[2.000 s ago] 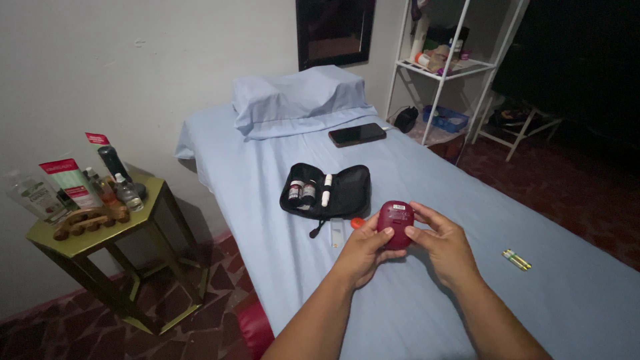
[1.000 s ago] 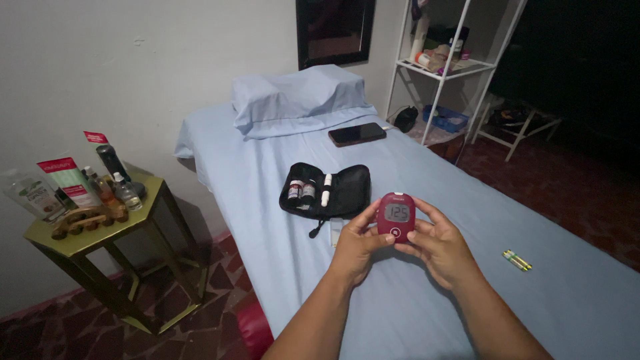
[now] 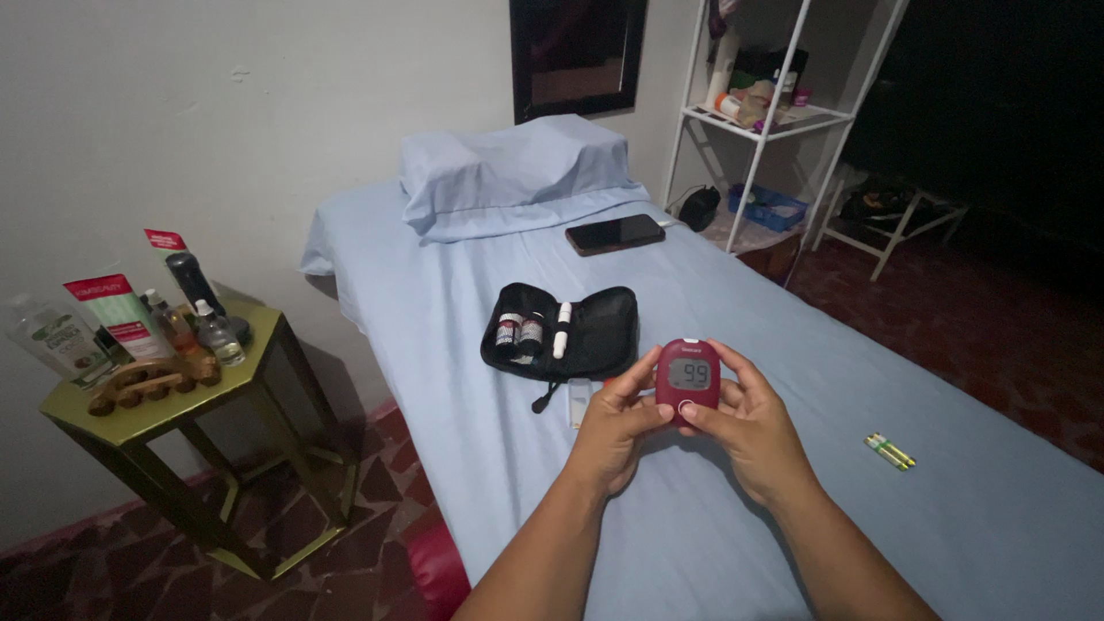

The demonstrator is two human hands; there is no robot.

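Between both hands I hold a dark red blood glucose meter (image 3: 687, 384), its lit display facing me and showing 99. My left hand (image 3: 617, 427) grips its left side. My right hand (image 3: 750, 423) grips the right side, with the thumb at the round button. Just beyond lies an unzipped black case (image 3: 608, 341), holding two small vials (image 3: 519, 335) and a white lancing pen (image 3: 562, 330). Partly hidden behind my left hand are a clear plastic case (image 3: 579, 404) and a bit of something orange. Two batteries (image 3: 890, 452) lie to the right on the blue sheet.
A smartphone (image 3: 616, 235) with a cable lies near the sheet-covered pillow (image 3: 517, 172). At left, a gold side table (image 3: 259, 371) holds bottles, tubes and a wooden massage roller (image 3: 155, 385). A white shelf rack (image 3: 768, 129) stands beyond the bed (image 3: 862, 552).
Two seconds ago the meter's labelled back faced me; now its display does. The reading has changed from about 125 to 99. Both hands have stayed on the meter.
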